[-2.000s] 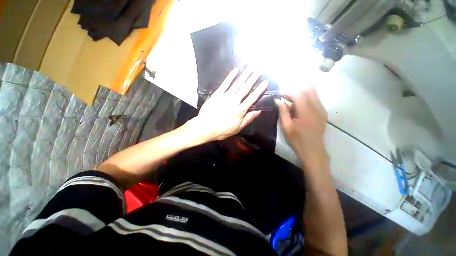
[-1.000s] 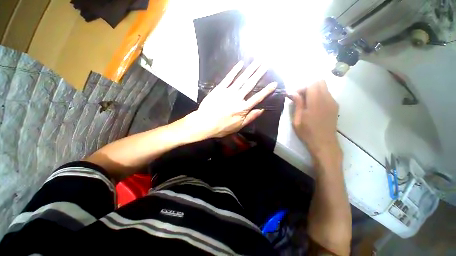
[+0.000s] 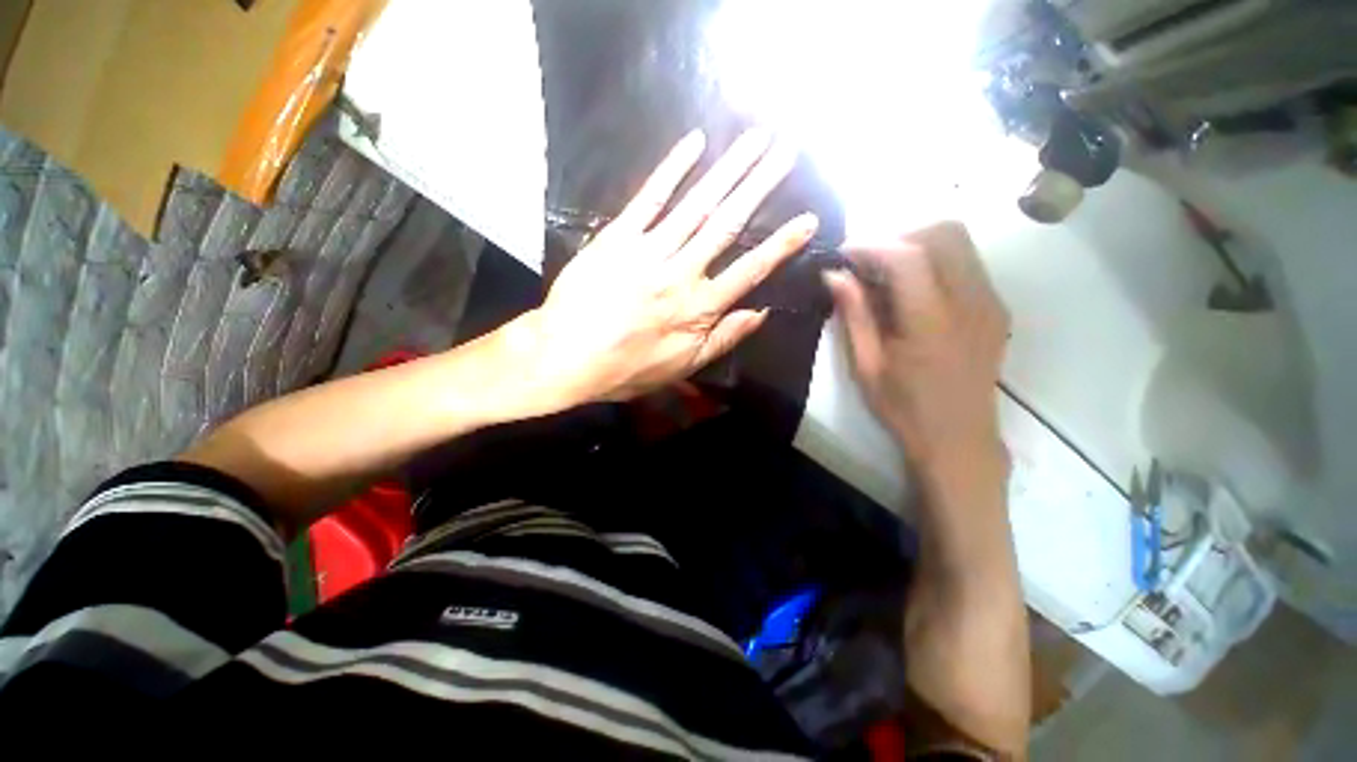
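A dark, shiny leather panel point(image 3: 618, 75) lies on the white table and hangs over its front edge, with a stitched pocket strip across it. My left hand point(image 3: 647, 283) lies on the panel with its fingers spread. My right hand point(image 3: 923, 320) is at the panel's right edge, at the end of the pocket strip. Its thumb and fingertips pinch the edge there; the hand is a little blurred. The needle area of the sewing machine point(image 3: 1042, 112) is up and right of the hands, partly lost in the lamp's glare.
Blue-handled snips point(image 3: 1144, 543) and a clear tray of small parts point(image 3: 1213, 588) are at the table's right end. Cardboard with orange tape point(image 3: 290, 104) is at upper left, above a quilted silvery covering point(image 3: 90, 343). A red plastic object point(image 3: 357, 539) is below my left forearm.
The view has shifted, so the table and machine appear moved. My left hand stays flat on the panel. My right hand stays at the panel's right edge, its fingers now nearer the strip.
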